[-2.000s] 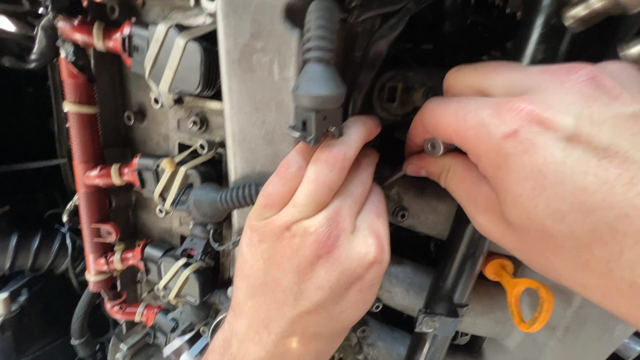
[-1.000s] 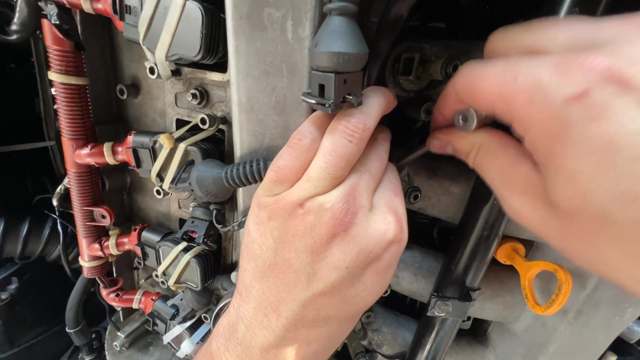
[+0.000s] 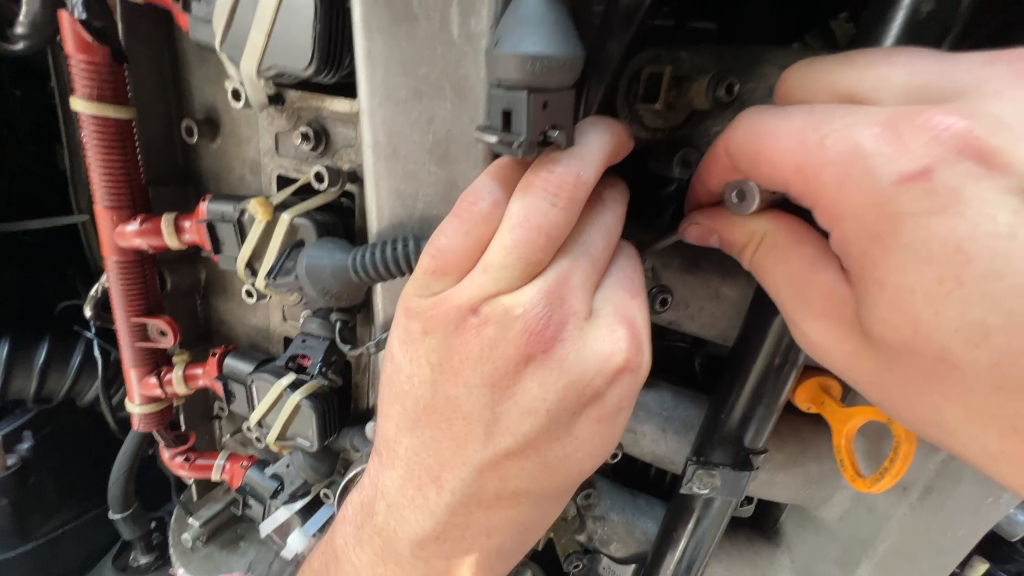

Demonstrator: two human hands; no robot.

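Observation:
In the middle of the head view, my left hand [image 3: 528,328] has its fingers bent against the lower end of a grey electrical connector [image 3: 530,120] with a rubber boot; what its thumb and fingertips touch underneath is hidden. At the right, my right hand [image 3: 872,192] pinches a small metal cylindrical piece [image 3: 744,197] between thumb and forefinger. A thin metal tip [image 3: 666,240] shows just beyond the thumb; whether it belongs to the same piece cannot be told. Beyond the fingers lies a round recess with a yellowish square opening [image 3: 658,90] in the engine.
A red corrugated wiring conduit [image 3: 124,264] runs down the left, its branches joined to black ignition coils [image 3: 296,412] bound with pale ties. A grey metal cover [image 3: 416,104] stands between. A black tube [image 3: 740,400] slants at lower right beside an orange dipstick handle [image 3: 872,448].
The view has shifted a little. Both hands keep nearly the same pose, the left by the connector and the right around the small metal piece.

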